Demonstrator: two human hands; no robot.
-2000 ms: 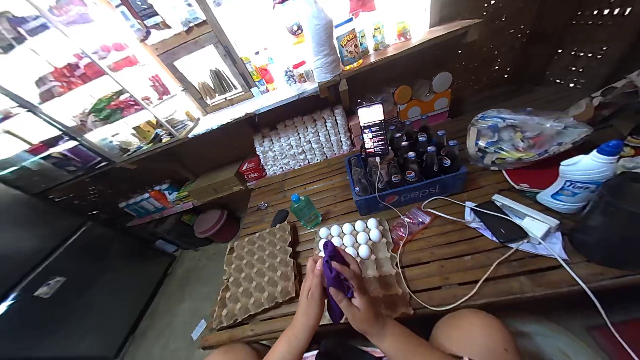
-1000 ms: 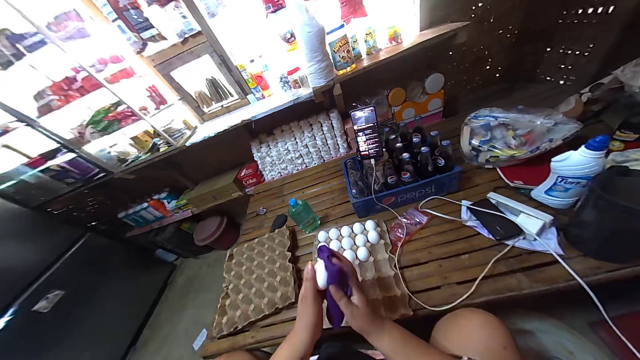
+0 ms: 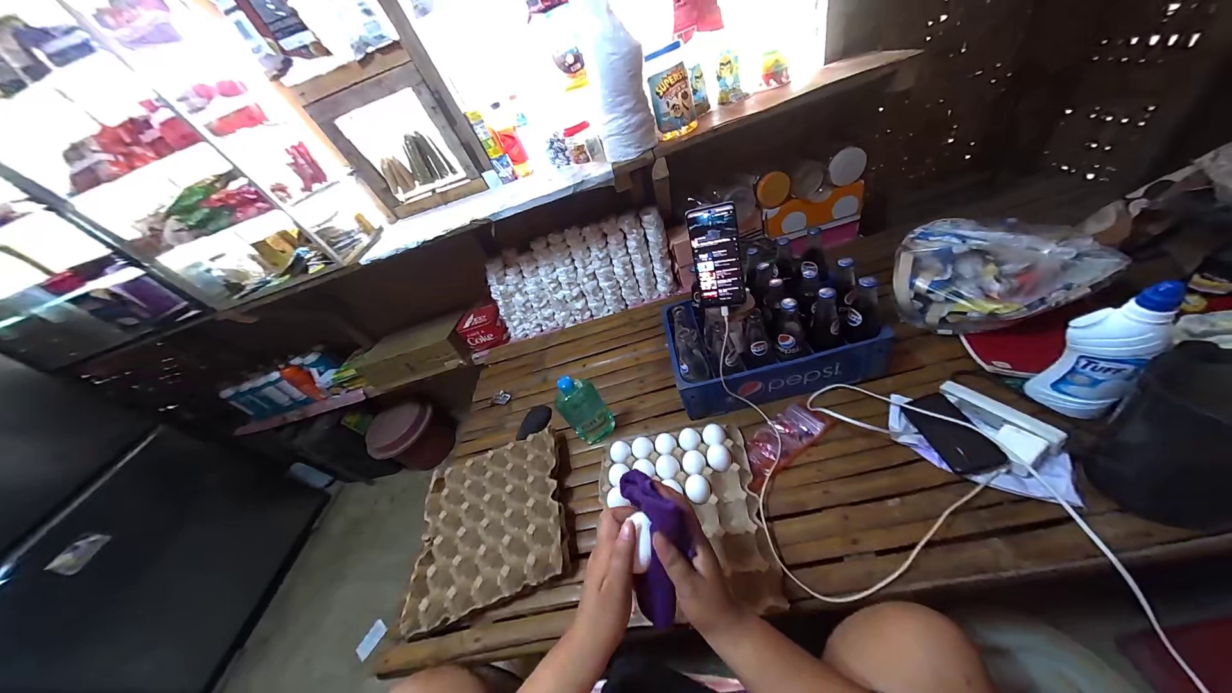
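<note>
Between my hands, over the near part of a cardboard egg tray (image 3: 751, 539), is a white egg (image 3: 640, 542) against a purple cloth (image 3: 658, 577). My left hand (image 3: 608, 558) grips the egg from the left. On the right, my right hand (image 3: 695, 568) is closed on the purple cloth, pressing it to the egg. White eggs (image 3: 666, 466) stand in rows in the far part of that tray; my hands and the cloth hide some cups. Left of it lies another cardboard egg tray (image 3: 491, 529), its visible cups without eggs.
A green liquid bottle (image 3: 584, 409) stands beyond the trays. A blue Pepsi crate (image 3: 789, 375) holds glass bottles, with a phone (image 3: 715, 255) upright at it. A white cable (image 3: 857, 597) loops across the slatted wooden table (image 3: 616, 337) to a power strip (image 3: 1001, 414). A white Tuff bottle (image 3: 1102, 351) stands right.
The egg and purple cloth have turned a little between my hands; more of the egg shows than two seconds ago. The trays have stayed in place.
</note>
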